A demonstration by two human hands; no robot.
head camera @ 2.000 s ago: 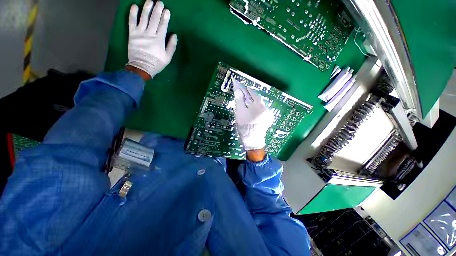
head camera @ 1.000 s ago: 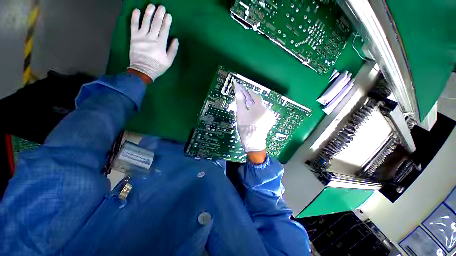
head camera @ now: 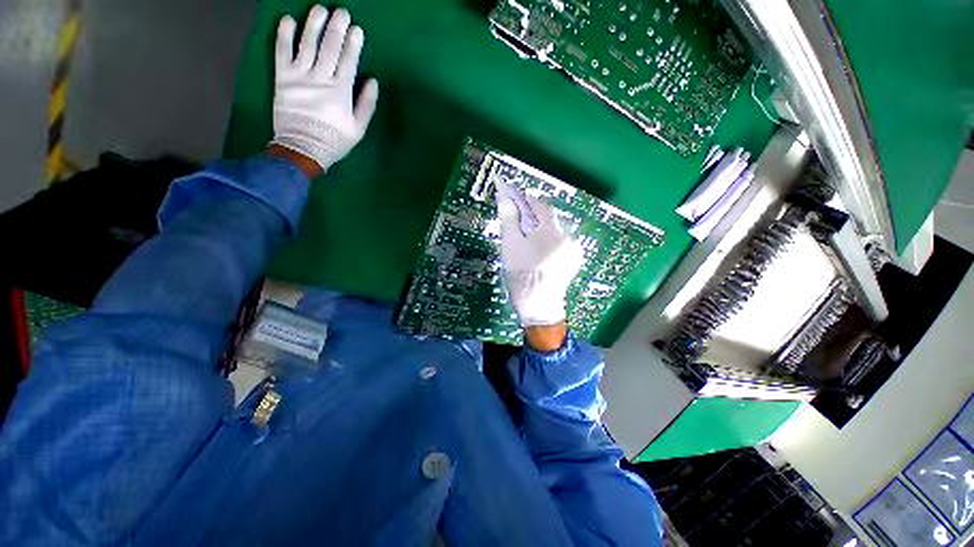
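Note:
A green printed circuit board (head camera: 454,256) with many silvery solder joints lies on the green bench mat (head camera: 417,96), close to my body. My right hand (head camera: 539,262), in a white glove, is over the board and holds a white-lilac pen-type applicator (head camera: 517,199) like a pencil. Its narrow tip points at the white-outlined patch near the board's upper left corner. Whether the tip touches the board cannot be told. My left hand (head camera: 320,96), in a white glove, lies flat on the mat with its fingers spread, left of the board, holding nothing.
A second green board (head camera: 641,64) lies at the far side of the bench. Slim white-lilac pieces (head camera: 718,194) lie near the pale conveyor-like machine (head camera: 780,283) on the right. Black totes (head camera: 737,502) stand at the lower right. A red-edged tray (head camera: 19,321) shows at the far left.
My right hand and the applicator tip have shifted very slightly near the board's upper left corner. My left hand has stayed almost in place.

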